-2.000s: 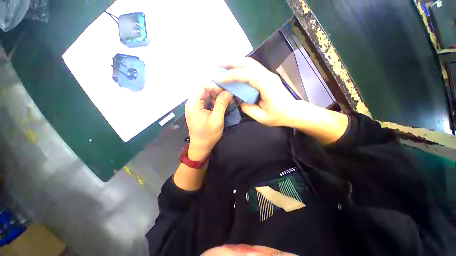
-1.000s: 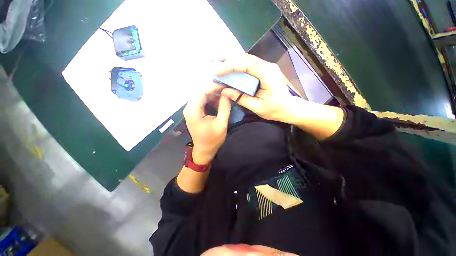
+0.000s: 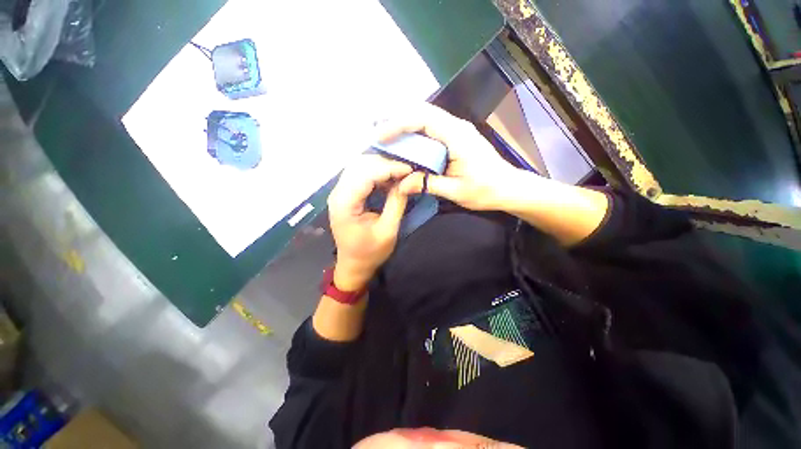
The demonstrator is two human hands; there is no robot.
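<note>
My right hand holds a blue-grey housing shell, tilted, above my lap. My left hand meets it from the left, thumb and fingertips pinched at a short black cable beside the right thumb. A second blue-grey part shows just below the hands; its hold is hidden. The inside of the held shell is hidden. On the white sheet lie a blue-grey housing with green inside and a black cable, and a flatter blue-grey cover with a dark round centre.
The sheet lies on a green bench top. A crumpled clear bag is at the far left corner. A worn, chipped metal edge runs along the right, with an open compartment beside it. Cardboard is at lower left.
The hands have drawn closer together around the held shell, which has shifted and tilted slightly. A black cable loop now shows between the fingertips. The parts on the sheet lie as before; the view has shifted.
</note>
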